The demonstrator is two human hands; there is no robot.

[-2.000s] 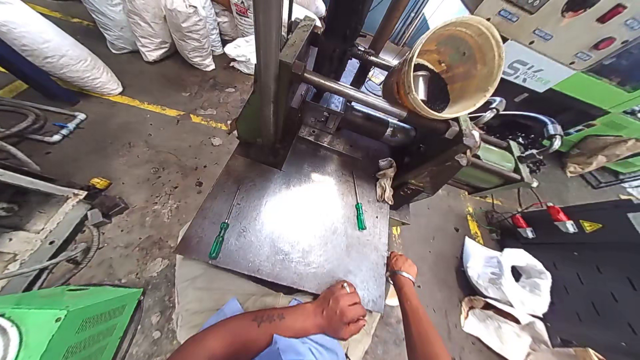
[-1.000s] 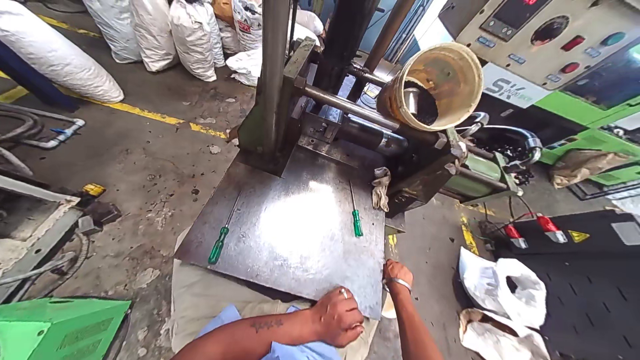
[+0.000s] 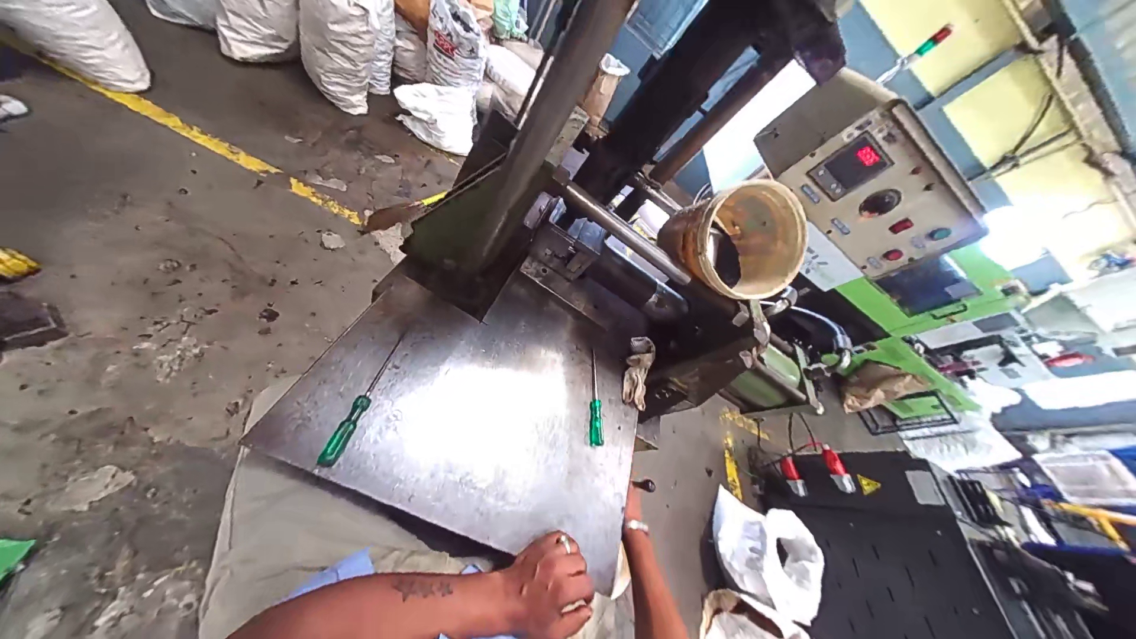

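Note:
My left hand (image 3: pixel 552 586) rests curled on the near edge of a shiny metal plate (image 3: pixel 444 470), with rings on its fingers; whether it grips anything cannot be told. My right hand (image 3: pixel 633 508) is at the plate's right edge, mostly hidden below it, close to a dark round knob (image 3: pixel 645 485). On the plate lie a long green-handled screwdriver (image 3: pixel 344 432) at the left and a shorter green-handled screwdriver (image 3: pixel 595 422) at the right. A crumpled glove (image 3: pixel 636 373) lies at the plate's right edge.
Behind the plate stands a machine with steel bars (image 3: pixel 621 232) and a stained plastic bucket (image 3: pixel 763 240). A control panel (image 3: pixel 874 200) is at the upper right. White sacks (image 3: pixel 337 53) stand at the back left. A black perforated cabinet (image 3: pixel 896 550) and a white bag (image 3: pixel 754 541) are at the right.
My right hand has gone from the plate's near right corner to farther along and under its right edge. The dark knob now shows beside it. The view has tilted and shifted right.

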